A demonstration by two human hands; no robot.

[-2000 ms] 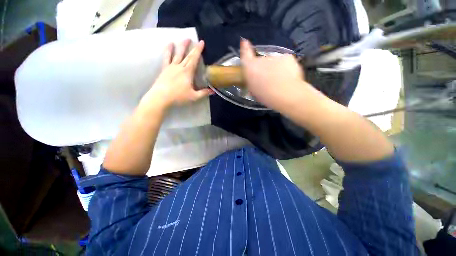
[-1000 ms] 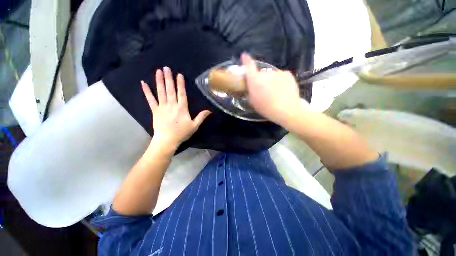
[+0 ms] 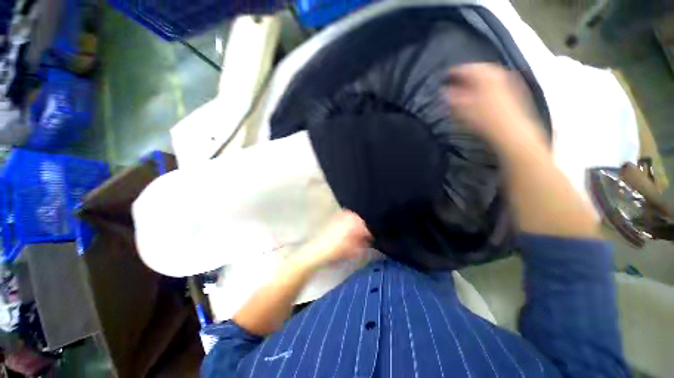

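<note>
A black garment (image 3: pixel 384 155) lies over the white padded board (image 3: pixel 229 203), its matt lining flat in the middle and gathered shiny sheer cloth around it. My left hand (image 3: pixel 346 238) is at the garment's near left edge, fingers curled; whether it grips the cloth is unclear. My right hand (image 3: pixel 484 92) is blurred over the sheer cloth at the upper right; its grip cannot be told. The steam iron (image 3: pixel 624 203) stands apart at the far right, partly dark and blurred.
The white table cover (image 3: pixel 595 111) spreads behind the garment on the right. Blue crates (image 3: pixel 55 193) and a brown-lined bin (image 3: pixel 126 258) are at the left. Another blue crate (image 3: pixel 185 15) is at the top. A pale stand (image 3: pixel 247 66) rises behind the board.
My right hand has let go of the iron, which is now at the far right, and is over the sheer cloth. My left hand has moved from flat on the lining to the garment's near edge.
</note>
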